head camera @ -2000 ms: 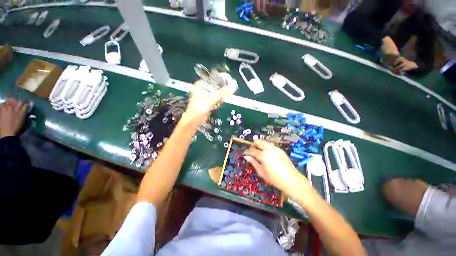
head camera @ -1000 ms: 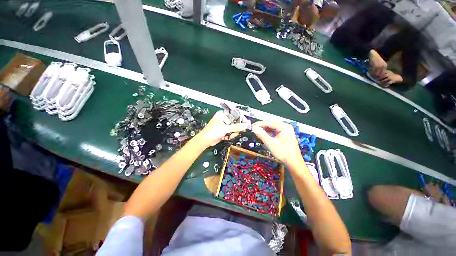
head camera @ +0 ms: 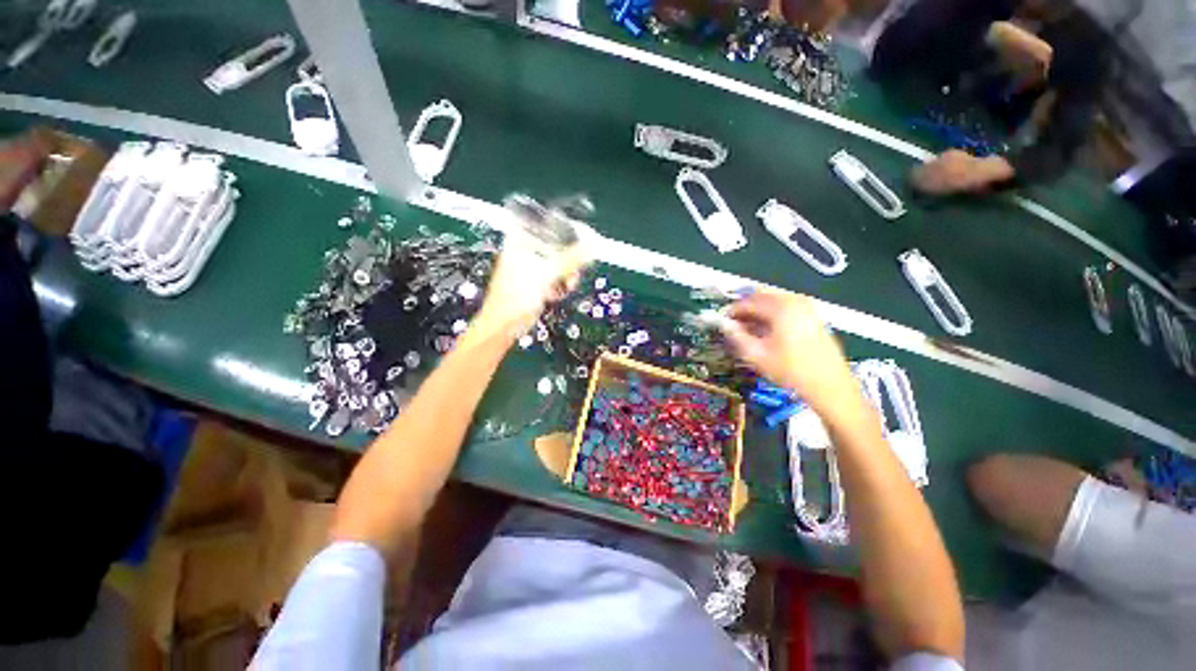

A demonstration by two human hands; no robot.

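My left hand is closed around a bunch of silvery flat circuit board subassemblies, blurred, above the pale rail. My right hand is over the thin subassemblies behind and right of the parts box; a small pale piece shows at its fingertips, too blurred to tell whether it is held. The shallow yellow-edged parts box holds small red-and-blue components. Blue cylinders show partly below my right hand. A tangled pile of silvery subassemblies lies left of the box.
Stacked white housings stand at the left and more housings lie beside my right forearm. Loose housings lie on the green line behind the rail. A grey post rises at left. Other people's arms show right, left and across.
My hands, together one second ago, are now apart: the left moved up and left with its bunch, the right moved to the right. A white housing now shows left of my right forearm.
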